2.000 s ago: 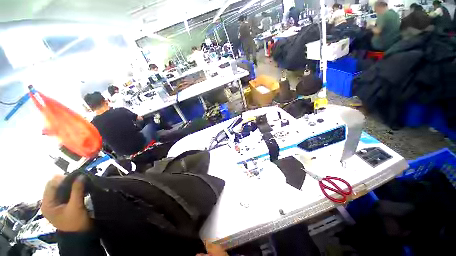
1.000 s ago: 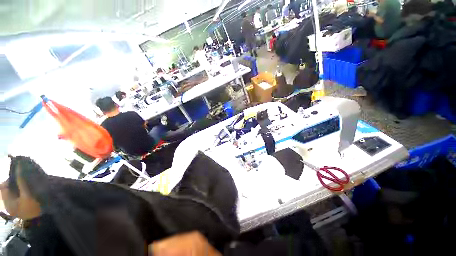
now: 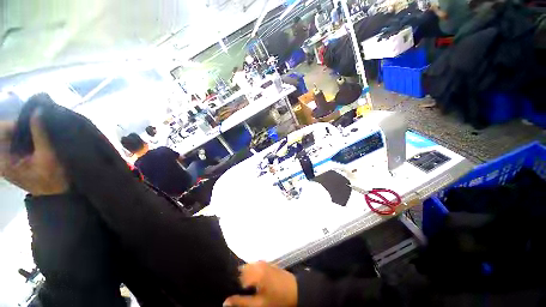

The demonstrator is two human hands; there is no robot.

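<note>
A dark garment piece [image 3: 155, 234] is stretched diagonally from upper left to lower centre, in front of the white sewing machine [image 3: 239, 186]. My left hand [image 3: 36, 159] is raised at the left edge, slightly blurred, and grips the garment's upper end. My right hand [image 3: 263, 285] is at the bottom centre and pinches the garment's lower edge. Red-handled scissors [image 3: 383, 201] lie on the right of the table beside a dark fabric scrap [image 3: 335, 186]. The garment's lower part runs out of the picture.
A blue plastic crate [image 3: 479, 180] with dark cloth stands at the right of the table. A person in dark clothing [image 3: 160, 169] sits beyond the machine. A heap of dark garments [image 3: 485, 66] and another blue crate [image 3: 404, 79] are behind at the right.
My left hand dropped left, then rose with the garment, which is now pulled into a long diagonal. My right hand has come further into view. The camera view has shifted; the red bag is hidden.
</note>
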